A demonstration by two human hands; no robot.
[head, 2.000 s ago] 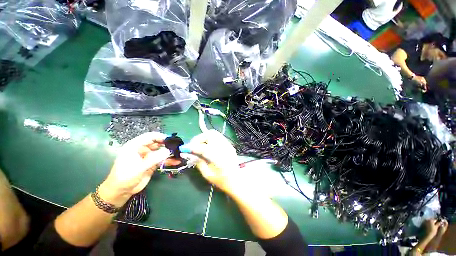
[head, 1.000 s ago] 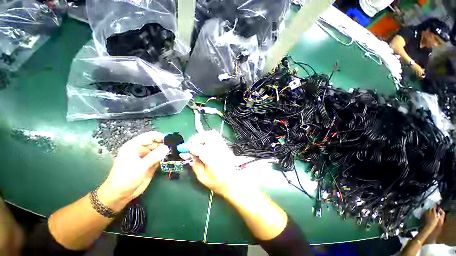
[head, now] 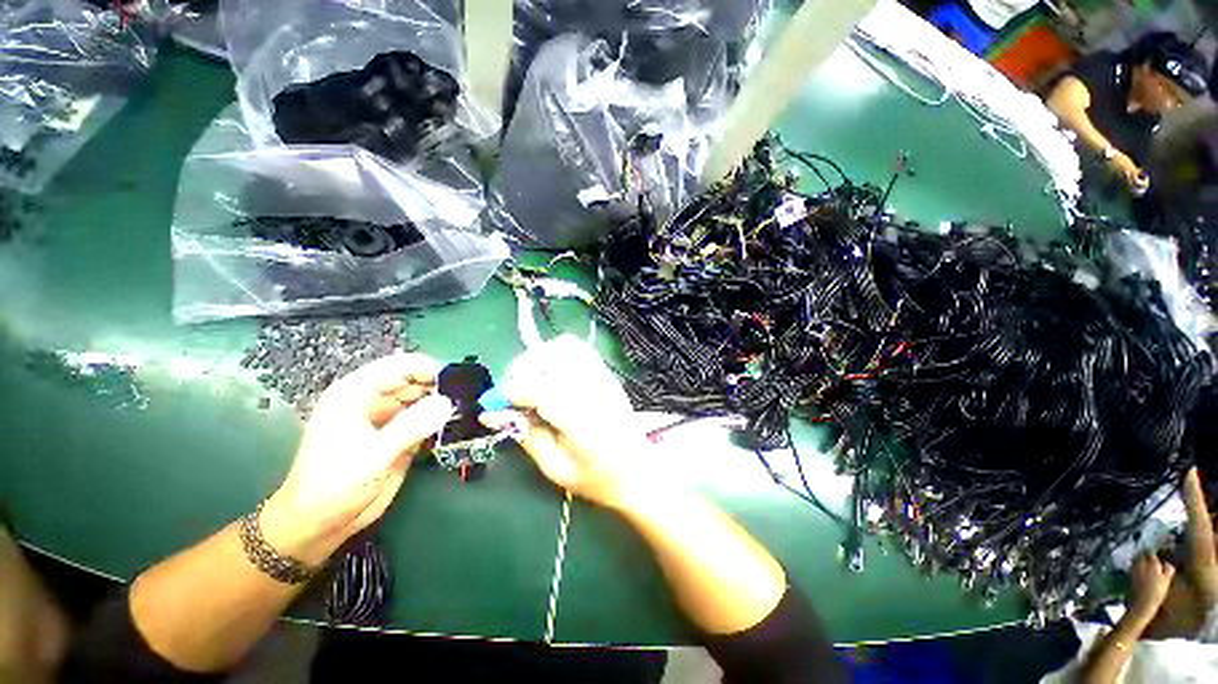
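Observation:
A black plastic housing (head: 465, 384) is held upright between both hands near the middle of the view. A small green circuit board (head: 464, 453) with a bit of red wire hangs at its lower end. My left hand (head: 365, 437) grips the housing's left side with thumb and fingers. My right hand (head: 572, 417), with light blue on a fingertip, pinches its right side. A coiled black cable (head: 358, 584) lies beside my left forearm; its link to the board is hidden.
Clear bags (head: 334, 285) with black parts stand behind. Small grey blocks (head: 310, 350) lie left of centre. Pale-handled pliers (head: 530, 318) lie behind my right hand. A large black cable heap (head: 988, 388) fills the right. A person (head: 1115, 120) sits at upper right; another's hands show at lower right.
The circuit board, partly hidden by white wires or fingers at first, now shows below the housing. The view has shifted, so the bags and blocks sit further left. Both hands keep their grip.

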